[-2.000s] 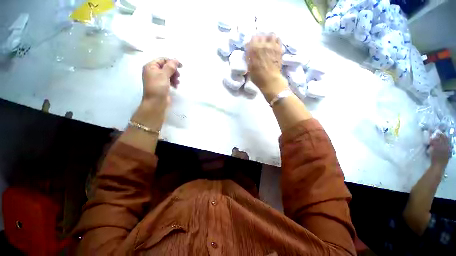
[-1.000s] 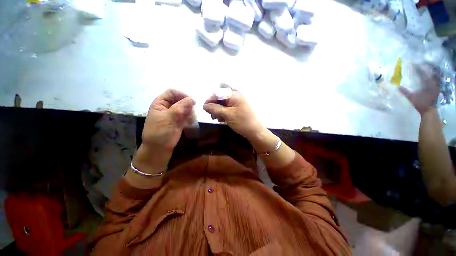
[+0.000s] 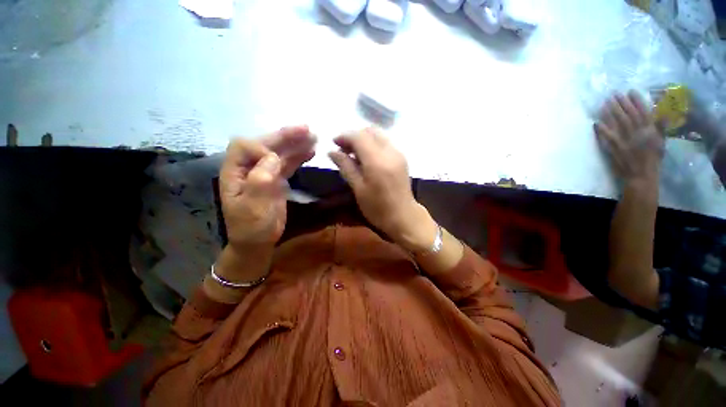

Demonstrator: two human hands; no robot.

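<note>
My left hand (image 3: 256, 187) is above the bench's front edge, thumb and fingers pinched. A thin pale translucent strip (image 3: 301, 196) hangs from it against the dark gap. My right hand (image 3: 380, 176) is beside it, at the bench edge, with curled fingers pointing at my left hand; no object shows in it, but its fingertips are too blurred to tell. The hands do not touch. A white rounded case (image 3: 377, 110) lies on the bench just beyond my right hand. More white cases (image 3: 386, 13) lie at the top, cut off by the frame.
At the right, another person's hand (image 3: 634, 137) rests on the bench by clear plastic bags and a yellow tag (image 3: 673, 108). A white piece (image 3: 208, 9) lies at top left, clear plastic beyond it. Red stools (image 3: 68, 334) stand below the bench.
The view has shifted, so the pile sits higher. A white case seen at my right fingers earlier now lies on the bench. The other person's hand has moved onto the bench nearer me.
</note>
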